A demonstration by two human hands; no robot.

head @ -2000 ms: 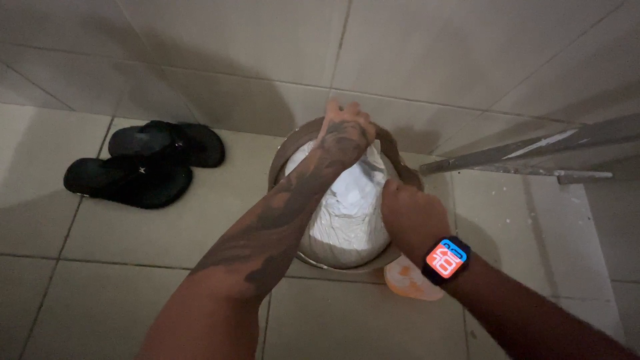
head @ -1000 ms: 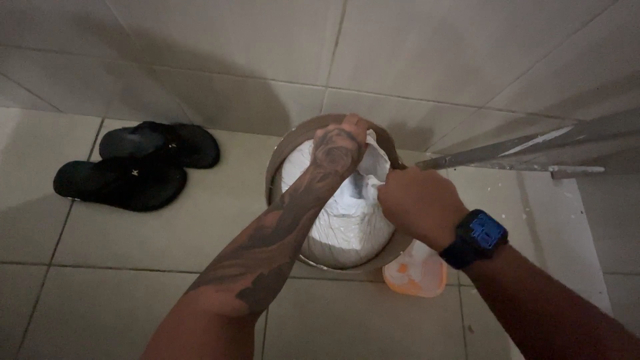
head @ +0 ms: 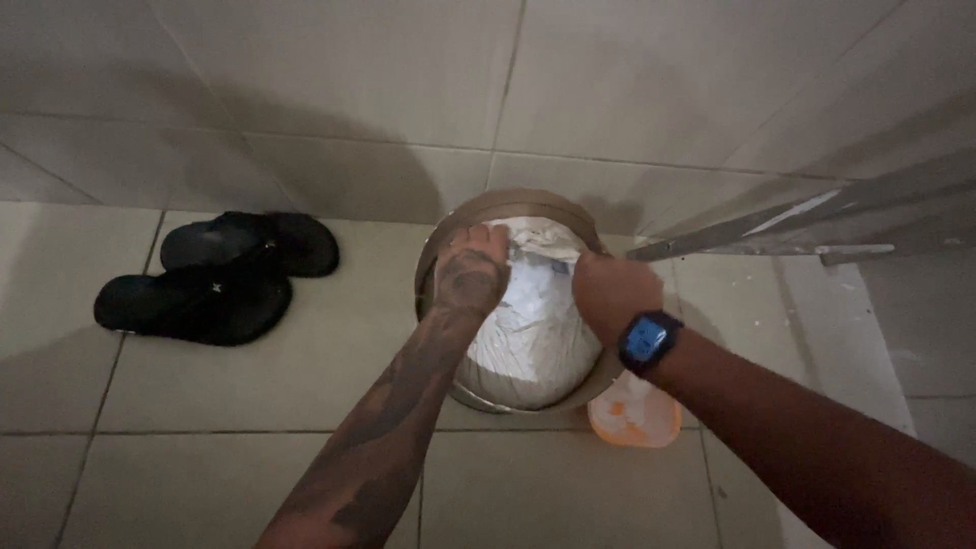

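Observation:
A white plastic bag [head: 526, 335], bulging and wrinkled, sits inside a round brown bin [head: 526, 200] on the tiled floor. My left hand [head: 473, 267] lies at the upper left of the bag, inside the bin's rim; its fingertips are on or beside the bag, and I cannot tell whether they grip it. At the right side, my right hand [head: 619, 297] is closed on the gathered upper edge of the bag. A watch is on my right wrist. The bag's underside is hidden in the bin.
Black flip-flops [head: 206, 301] lie to the left on the floor. An orange-rimmed plastic container [head: 634, 412] stands just right of the bin, partly under my right wrist. Behind is a tiled wall [head: 343, 69]. A grey metal frame [head: 762, 221] juts in from the right.
My left hand has moved from the bag's top, at the back of the bin, to its upper left side. The bag's top edge now shows between my hands. My right hand remains at the right side.

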